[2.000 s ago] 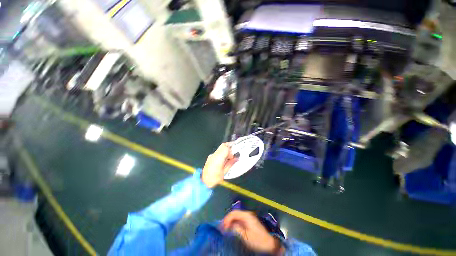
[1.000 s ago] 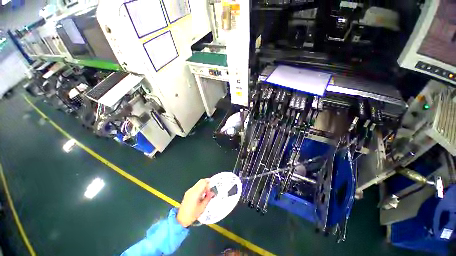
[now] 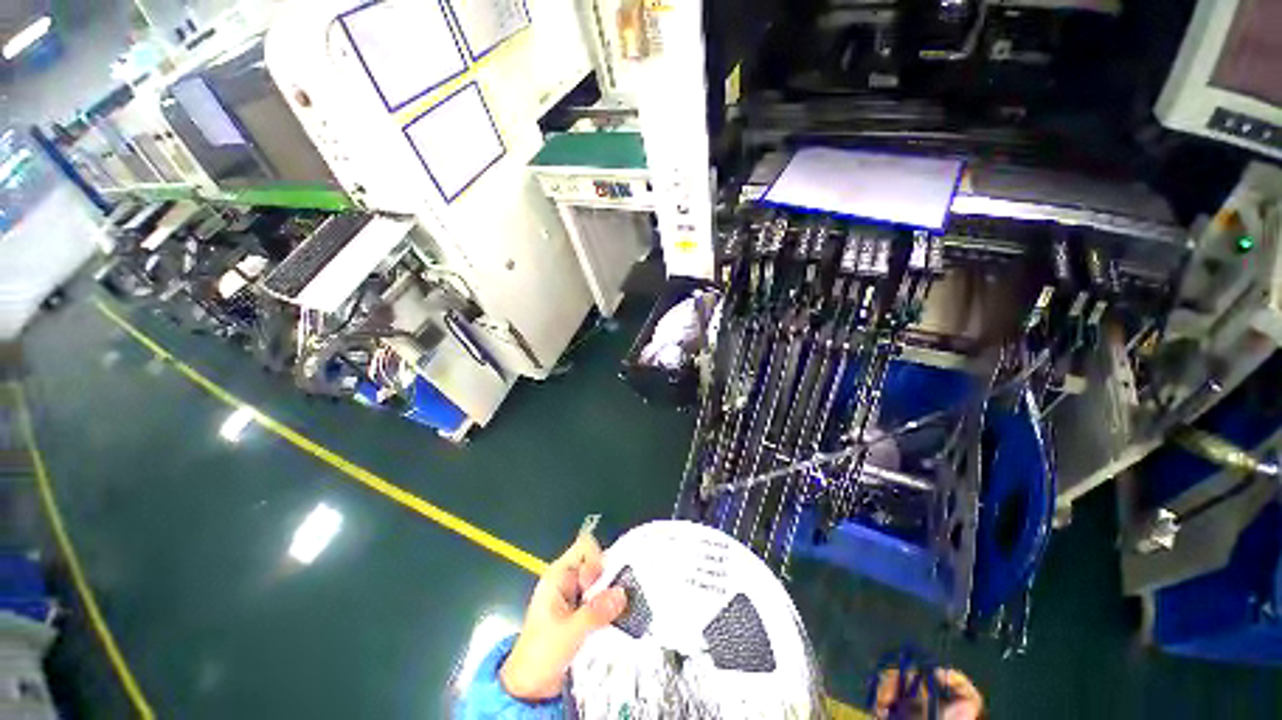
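Note:
A white component reel point(image 3: 738, 574) with dark cut-out windows is at the bottom centre, close to me. My left hand point(image 3: 560, 622) grips its left edge, with the thumb over a window. A small pale-green tip point(image 3: 591, 523) shows at the fingertips. Shiny crinkled grey material point(image 3: 633, 685) covers the reel's lower part; I cannot tell what it is. My right hand point(image 3: 931, 693) is cut off by the bottom edge, right of the reel, with its fingers around a thin dark-blue item point(image 3: 911, 681), unclear, perhaps a scissor-like tool.
Tape feeders point(image 3: 794, 408) hang ahead from the machine front, below a blue-bordered sheet point(image 3: 872, 186). A blue bin point(image 3: 879, 560) and a large blue reel point(image 3: 1015, 492) are beneath. A monitor point(image 3: 1237, 78) is upper right. A conveyor point(image 3: 591, 152) and white machine point(image 3: 492, 260) stand left.
The reel and my left hand are nearer and larger in view, further right. My right hand has come into clearer view at lower right with the dark-blue item. The camera view has steadied.

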